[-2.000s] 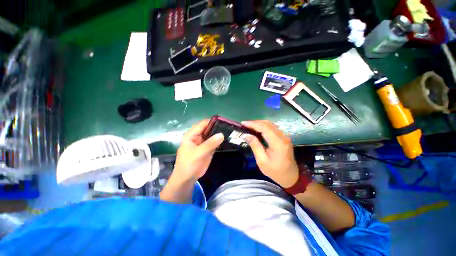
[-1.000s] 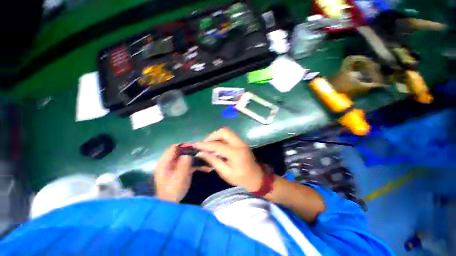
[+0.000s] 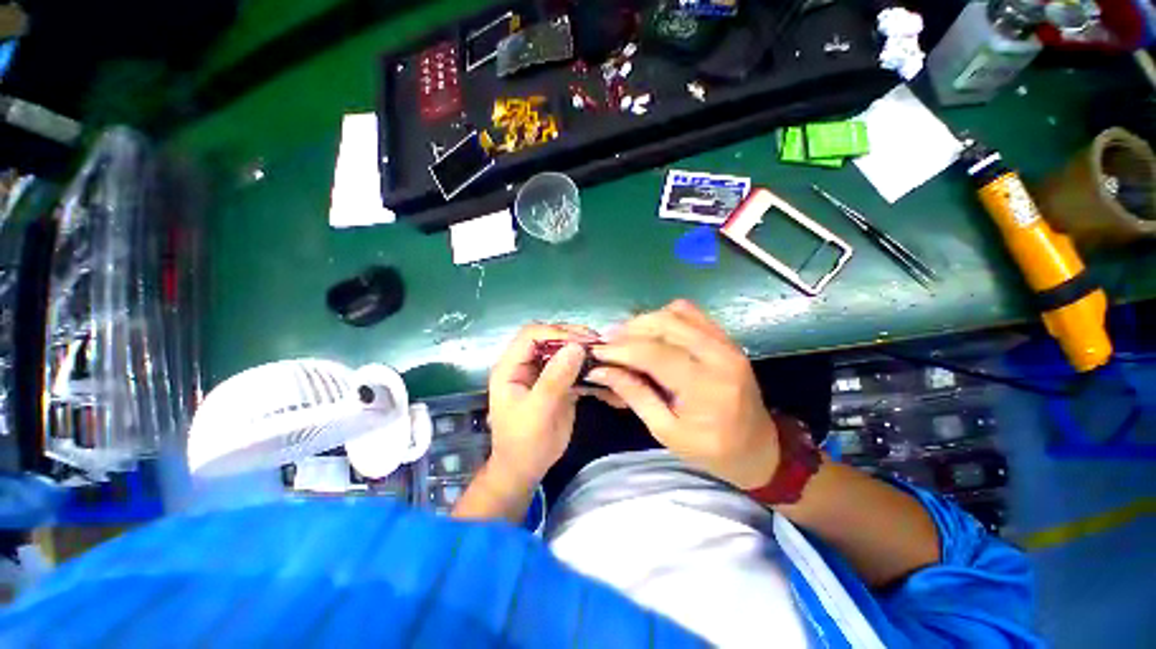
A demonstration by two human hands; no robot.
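Observation:
A small dark phone unit with a red edge is held between both hands at the bench's front edge, mostly hidden by the fingers. My left hand grips its left side, thumb on top. My right hand is on its right side, fingers bent over it. A pale front frame with a red edge lies on the green bench. A white and dark-blue battery lies beside it, with a blue piece below.
Tweezers, yellow-orange screwdriver and brown roll lie right. A black parts tray spans the back, a clear cup of screws before it. A white fan and black object are left. A translucent bottle stands upper right.
The unit is now more covered by my fingers than two seconds ago, when its open face showed. My right hand's fingers have closed over it. The view swung right and back.

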